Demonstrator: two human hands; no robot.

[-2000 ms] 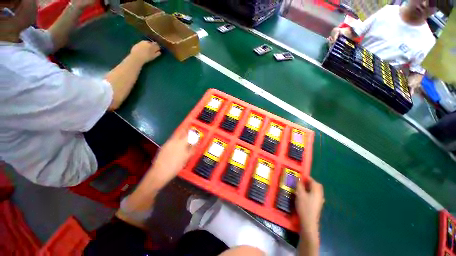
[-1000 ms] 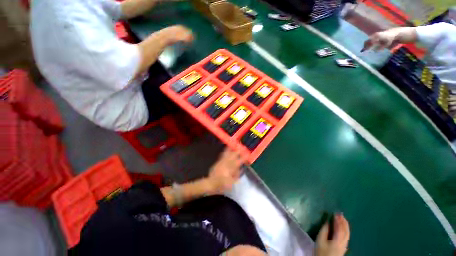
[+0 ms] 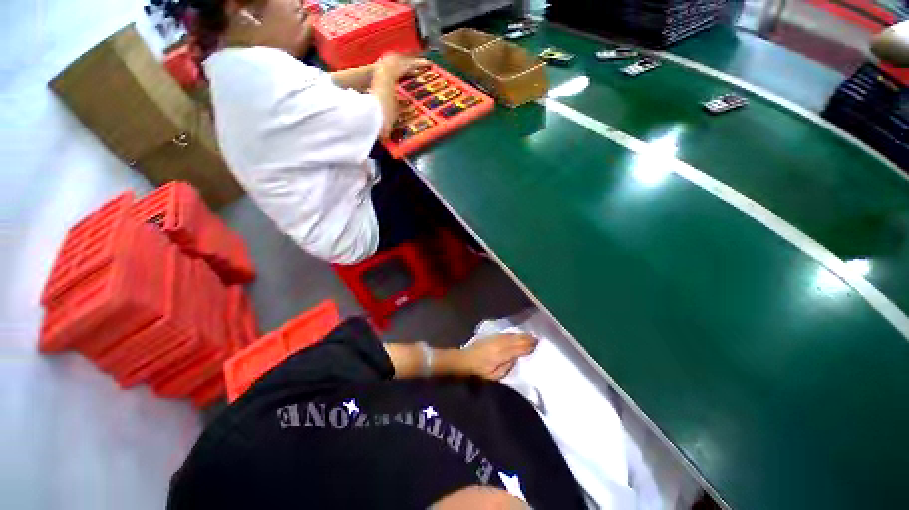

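My left hand (image 3: 498, 356) rests on white cloth (image 3: 573, 408) over my lap, beside the bench edge, with nothing seen in it. My right hand is out of the picture; only bare skin of an arm shows at the bottom edge. The red tray (image 3: 451, 127) with yellow-and-black keypad phones lies on the green bench in front of the seated neighbour on the left, whose hand is over its far side.
Two open brown boxes (image 3: 513, 85) stand beyond the tray. Several loose phones (image 3: 725, 103) lie farther along the bench (image 3: 638, 269). Red trays (image 3: 364, 32) are piled beyond the neighbour and on the floor (image 3: 150, 299). Dark trays (image 3: 638, 20) stand across the line.
The phone tray has moved from in front of me to the neighbour's place. My left hand has left it and come down to my lap. My right hand has gone out of view.
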